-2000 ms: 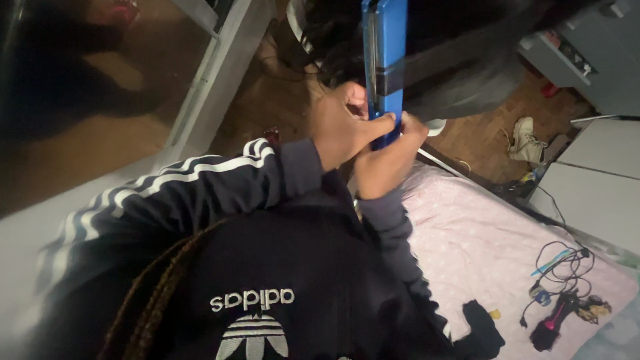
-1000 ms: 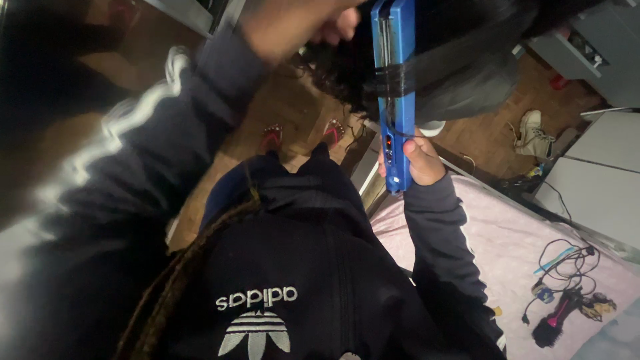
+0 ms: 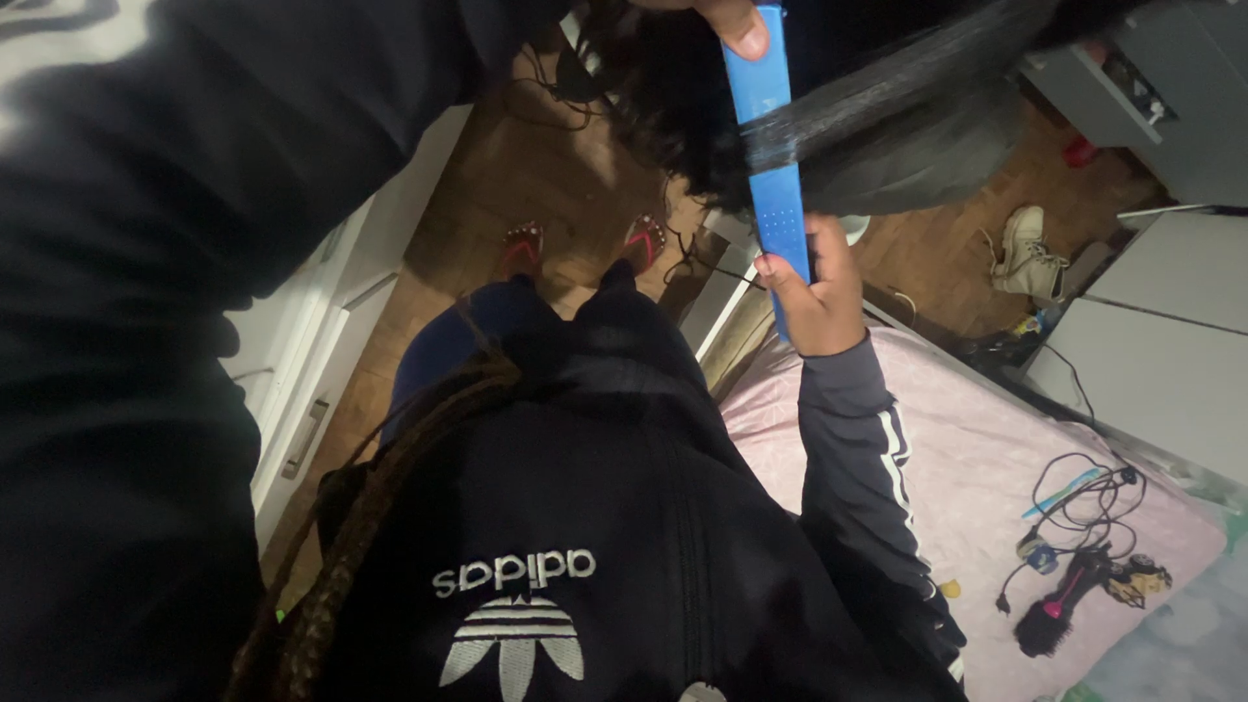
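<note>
A blue hair straightener (image 3: 770, 117) stands nearly upright at upper centre right. My right hand (image 3: 827, 292) is closed round its lower, handle end, thumb on the near face. At the top edge my left hand (image 3: 736, 27) has its thumb on the straightener's upper end; most of its fingers are out of view. A straightened lock of dark hair (image 3: 877, 93) lies across the straightener's outer face at mid-length and runs off to the upper right. Another person's dark, curlier hair (image 3: 663, 117) hangs just left of the tool.
A bed with a pink sheet (image 3: 936, 390) lies at the right, bearing a hairbrush (image 3: 1048, 619) and a coiled cable (image 3: 1082, 487). A pale boot (image 3: 1029, 255) stands on the wooden floor (image 3: 907, 258). White drawers (image 3: 292, 390) are at the left, grey furniture (image 3: 1189, 117) at upper right.
My left hand, raised away from the straightener one second ago, is now on its upper end. The straightener has turned, and its broad blue face now shows. My right hand still holds the handle.
</note>
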